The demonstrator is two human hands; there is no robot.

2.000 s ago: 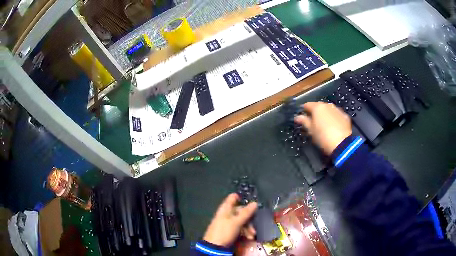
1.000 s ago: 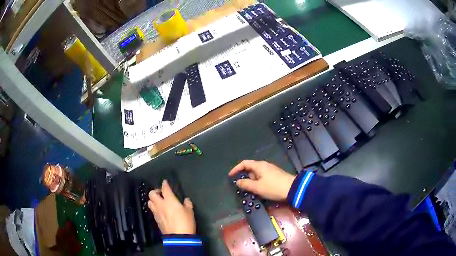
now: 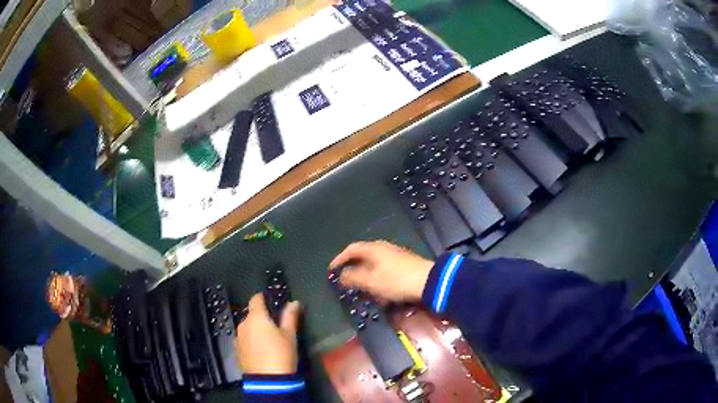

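Observation:
A black remote control (image 3: 380,338) lies with its plain end on the red-brown board (image 3: 346,376), beside a yellow piece (image 3: 411,352). My right hand (image 3: 382,271) has its fingers on the button end of this remote. My left hand (image 3: 268,338) holds another black remote (image 3: 275,290), whose buttons show above the thumb; its lower part is hidden by the hand. The left row of remotes (image 3: 177,338) stands packed side by side just left of my left hand.
An overlapping stack of remotes (image 3: 472,197) lies at the right. Small green batteries (image 3: 264,231) lie on the mat. The printed sheet (image 3: 315,130) on a wooden board (image 3: 338,161) holds two black bars (image 3: 236,148) and a green piece (image 3: 202,153). A clear bag (image 3: 669,55) is far right.
My right hand has moved from the right stack to the remote on the board. My left hand has left that remote, moved left and now holds another beside the row. The view has shifted slightly.

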